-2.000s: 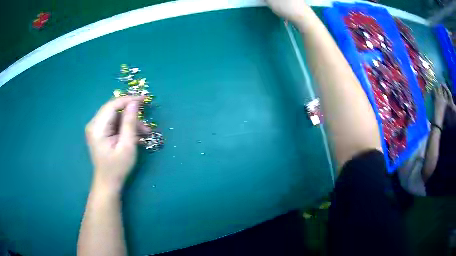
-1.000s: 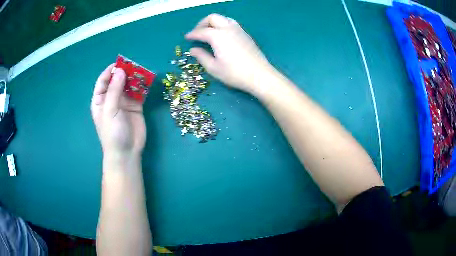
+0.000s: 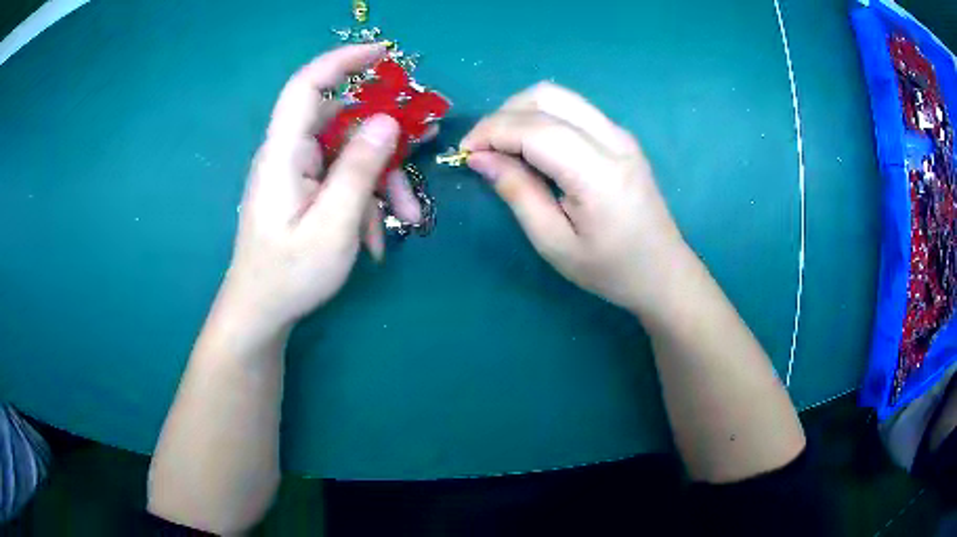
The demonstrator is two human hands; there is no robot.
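Note:
My left hand [image 3: 315, 189] holds a red circuit board [image 3: 390, 105] between thumb and fingers, left of centre; the board is blurred. My right hand [image 3: 588, 189] is just to its right and pinches a small yellow-and-silver metal component [image 3: 452, 158] between thumb and forefinger. The component and the board are apart. A pile of loose components [image 3: 411, 215] lies beyond and beneath my left hand, which hides most of it.
A blue tray [image 3: 885, 210] full of red boards stands at the far right. A thin pale seam line [image 3: 802, 210] crosses the green bench top [image 3: 472, 367] left of it. Grey cloth shows at the lower left edge and part of a person at the lower right.
My right hand has moved from the pile toward the middle and now pinches a component. My left hand has brought the board to the right, over the pile. The view has shifted.

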